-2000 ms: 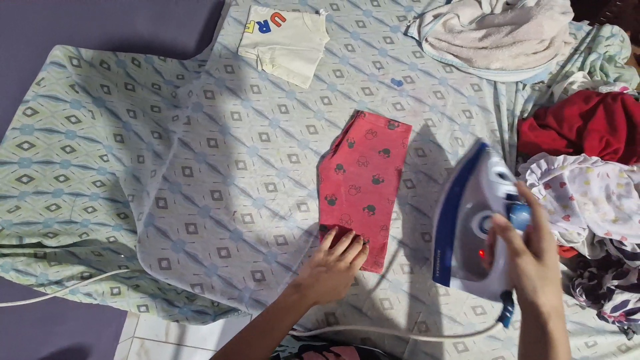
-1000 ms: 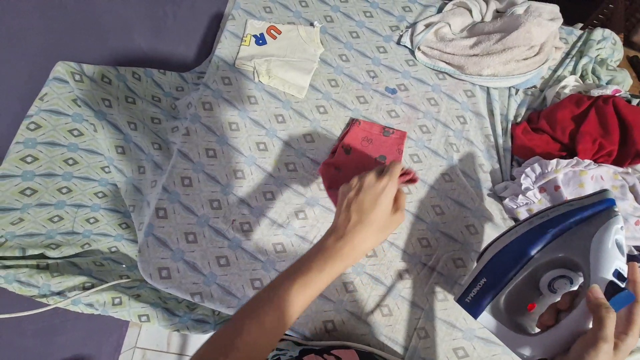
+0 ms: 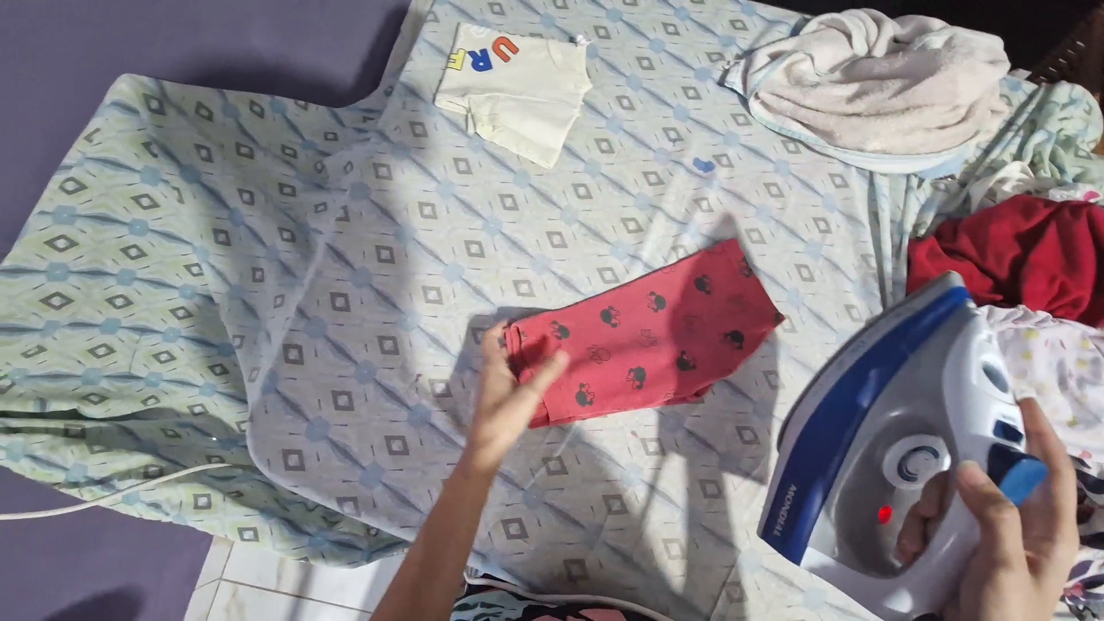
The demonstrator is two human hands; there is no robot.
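Note:
A red folded garment with dark mouse-head prints [image 3: 647, 332] lies slanted over the patterned cloth [image 3: 345, 285]. My left hand [image 3: 509, 388] grips its left end, thumb on top and fingers at the edge or beneath. At the lower right, my right hand [image 3: 1009, 517] is wrapped around the handle of a blue, white and grey Mondial clothes iron [image 3: 871, 414], which is tilted with its side toward the camera and a red light lit. The iron is apart from the red garment. Part of the right hand is hidden behind the handle.
A small cream garment with coloured letters [image 3: 517, 95] lies at the top. Along the right are a bundled pale towel [image 3: 871, 86], a crumpled red cloth [image 3: 1018, 254] and a white printed, ruffled garment [image 3: 1052, 362]. A white cord [image 3: 121, 496] crosses the left edge.
Two seconds ago the red garment lay upright in view under my flat left hand; a second ago that hand held it bunched. Now it is spread at a slant. The iron has moved right and tilted.

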